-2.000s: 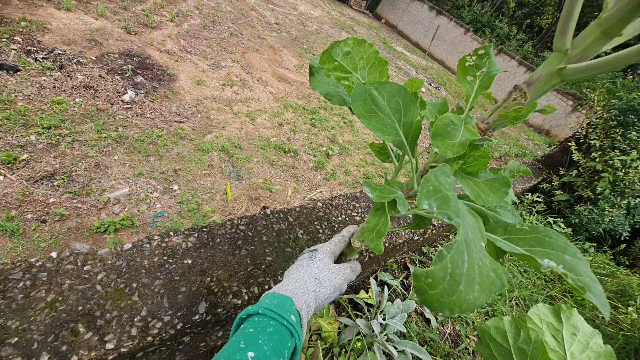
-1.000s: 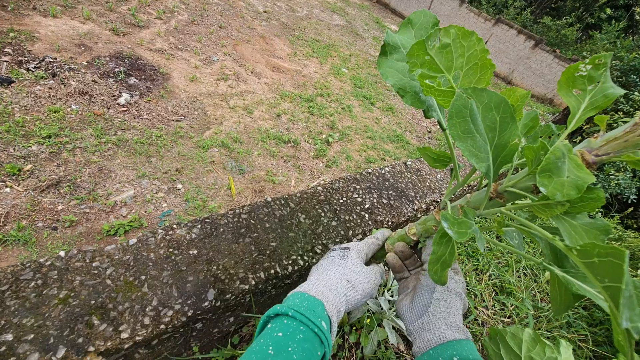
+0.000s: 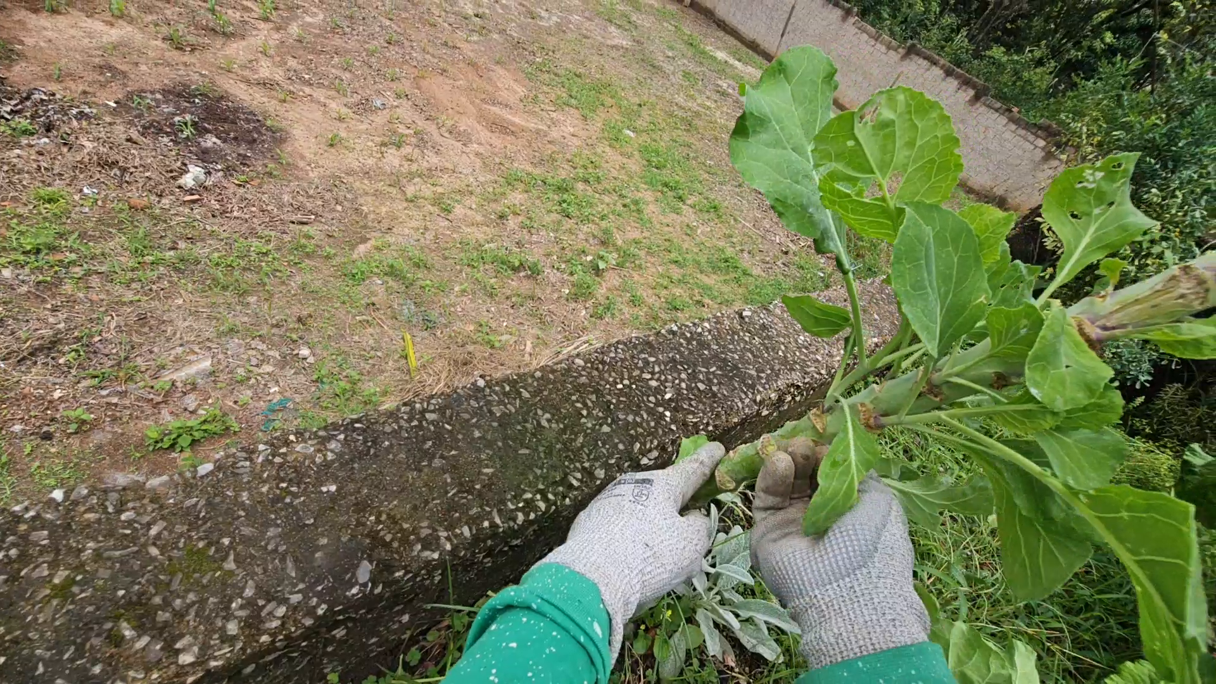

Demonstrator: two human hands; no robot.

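A thick green leafy plant stem point(image 3: 898, 394) with broad leaves, some with holes, slants across the right side above a concrete wall's edge. My right hand point(image 3: 836, 551), in a grey glove, is closed around the stem near its lower end, palm side up, and a leaf hangs over its fingers. My left hand point(image 3: 646, 532), in a matching glove, is at the stem's cut-looking end, thumb and index finger against a green piece there; how firmly it grips is partly hidden. A silvery-leaved plant point(image 3: 731, 598) grows below, between both hands.
A low pebbled concrete wall point(image 3: 380, 503) runs diagonally under the plant. Beyond it lies sloping bare soil point(image 3: 408, 180) with patchy grass and a small yellow strip point(image 3: 409, 353). A taller wall point(image 3: 902, 85) and shrubs stand at the back right. Grass point(image 3: 1045, 589) grows at lower right.
My right hand, not visible two seconds ago, came onto the stem. The leafy stem has tilted lower, and my left hand has moved slightly down from its place one second ago.
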